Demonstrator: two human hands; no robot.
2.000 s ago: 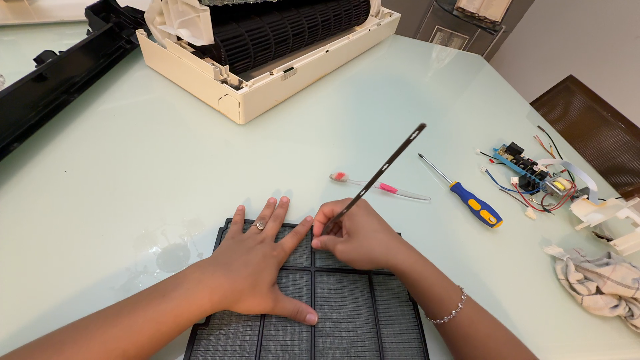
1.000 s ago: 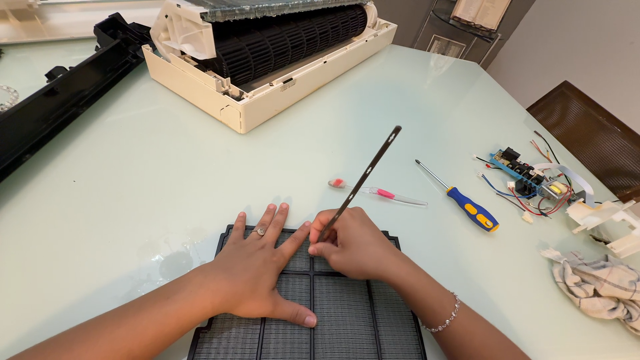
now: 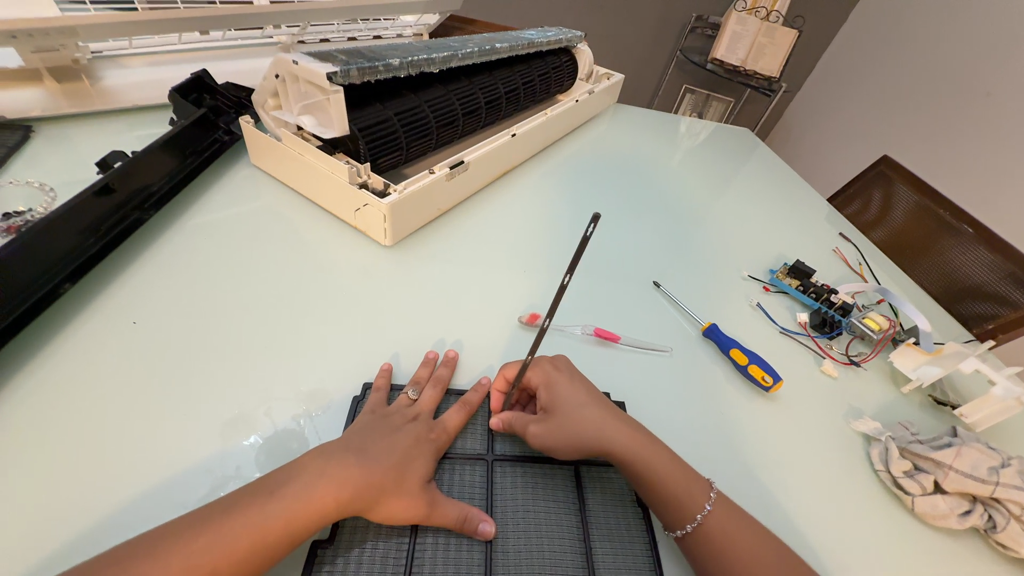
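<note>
A mesh air filter with a black plastic frame (image 3: 532,512) lies on the glass tabletop near me. My left hand (image 3: 416,456) rests flat on its upper left part, fingers spread, holding nothing. In my right hand (image 3: 552,408), a thin dark strip with small holes (image 3: 568,276) is pinched between thumb and fingers. It slants up to the right, its lower end hidden in my fingers over the filter's top edge. Just beyond lies a clear toothbrush with pink parts (image 3: 604,334). A blue and yellow screwdriver (image 3: 740,356) lies right of it.
An opened air conditioner body (image 3: 432,192) with a black fan roller stands at the back. A long black plastic part (image 3: 120,192) lies left. On the right are a circuit board with wires (image 3: 816,296), a white plastic bracket (image 3: 960,372), a crumpled cloth (image 3: 952,480) and a chair (image 3: 928,232).
The strip in my right hand tilts a little more upright than two seconds ago. My left hand stays spread on the filter. The view has shifted slightly.
</note>
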